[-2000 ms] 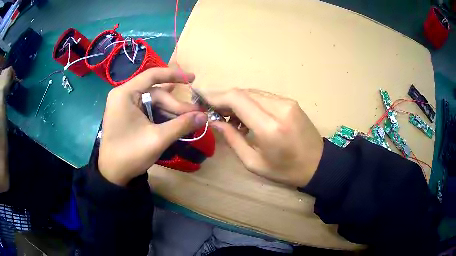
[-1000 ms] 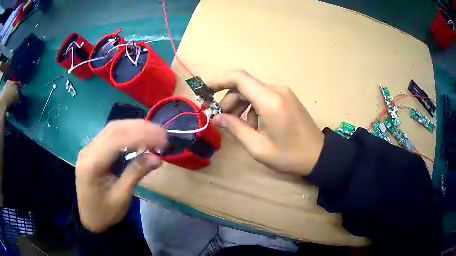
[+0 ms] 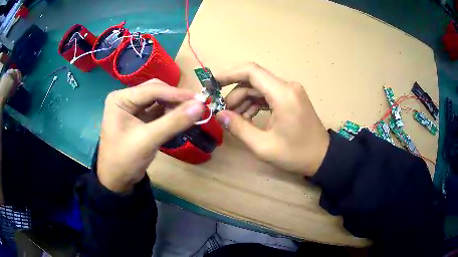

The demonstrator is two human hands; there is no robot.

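Observation:
My right hand (image 3: 273, 118) holds a green circuit board (image 3: 210, 86) between thumb and fingers above the work board. A thin red wire (image 3: 190, 40) runs up from the board. My left hand (image 3: 145, 128) pinches a small white plug connector (image 3: 201, 97) against the circuit board; whether it is seated cannot be told. A white lead wire (image 3: 205, 120) loops below the fingertips. A red speaker housing (image 3: 193, 153) lies below the hands, partly hidden by my left hand, with a dark slot in its side.
Three red speaker housings (image 3: 155, 62) with wires stand on the green bench (image 3: 35, 120) at upper left. Several circuit boards (image 3: 399, 133) and a dark strip (image 3: 425, 100) lie at the right of the tan work board (image 3: 321, 55). Another person's hand (image 3: 10, 83) is at the far left.
My left hand has moved right and up from beside the housing to the circuit board, bringing the white connector to it. My right hand still holds the board, slightly shifted.

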